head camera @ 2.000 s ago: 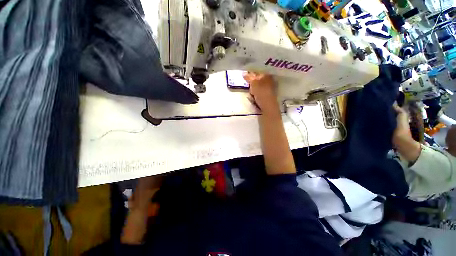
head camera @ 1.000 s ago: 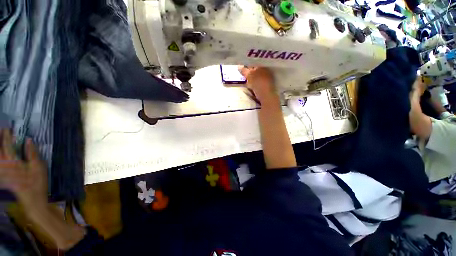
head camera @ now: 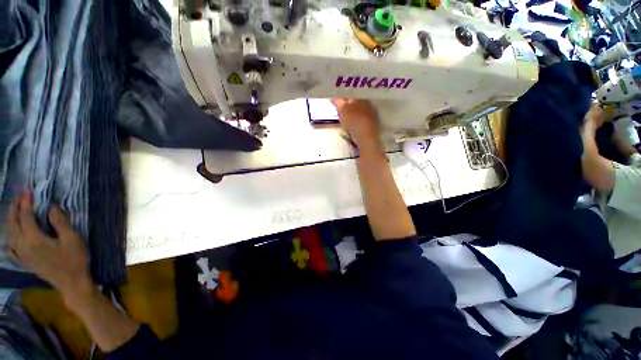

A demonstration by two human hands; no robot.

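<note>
My left hand [head camera: 50, 246] lies with spread fingers on the front part of the thick bundle of grey-black denim panels [head camera: 49, 126] at the left. One dark panel [head camera: 176, 119] tapers from the bundle to a corner by the presser foot [head camera: 259, 131]. My right hand [head camera: 357, 119] is under the arm of the white HIKARI sewing machine [head camera: 302, 60], at the right edge of a phone [head camera: 323, 111]. A small dark pointed thing [head camera: 351, 140] shows by the wrist. The fingertips are partly hidden, so their hold cannot be told.
The white table [head camera: 211, 211] carries loose thread and, at the right, a small metal fitting [head camera: 478, 146] with a white cable. White-and-black cut pieces [head camera: 506, 278] lie right of my lap. Dark cloth [head camera: 548, 155] hangs beside another worker's arm [head camera: 597, 158]. Yellow cloth [head camera: 151, 295] is below the table edge.
My left hand has come up from below the table edge at the left and now rests on the bundle. My right hand stays by the phone. The whole view has shifted slightly.
</note>
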